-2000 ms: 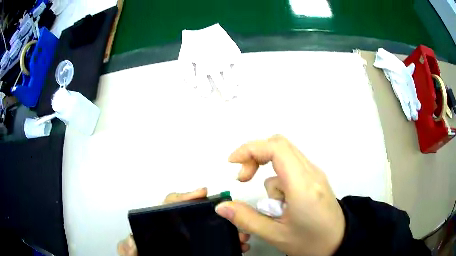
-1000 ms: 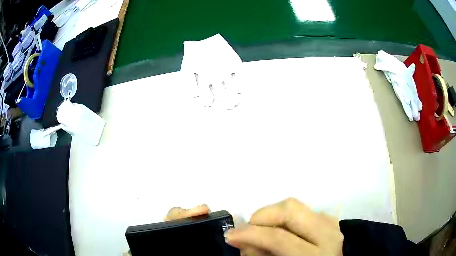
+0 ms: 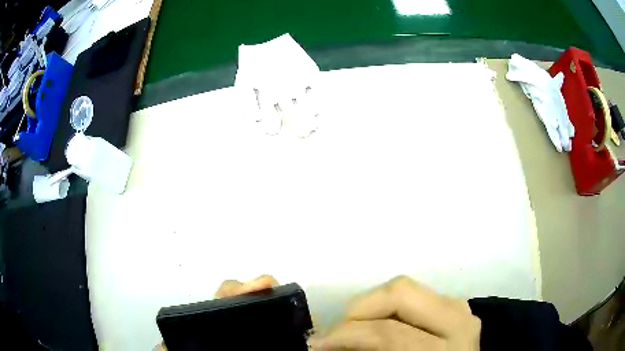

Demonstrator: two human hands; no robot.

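Observation:
A black electronic unit is held at the bottom edge, tilted, its lower part cut off by the frame. My left hand holds it from behind; only some fingertips show above its top edge and at its left side. My right hand is at the unit's right corner, blurred and partly cut off, fingertips touching or very near it. Whether the white wad is in its fingertips cannot be made out.
A white glove lies at the pale sheet's far edge. At left are a white bottle with open lid, a white cup and a blue tape dispenser. At right, a crumpled glove lies by a red tape dispenser. Behind is a green belt.
My right hand has moved down from above the unit to its right corner, and its green tip no longer shows. The unit sits slightly lower and further left.

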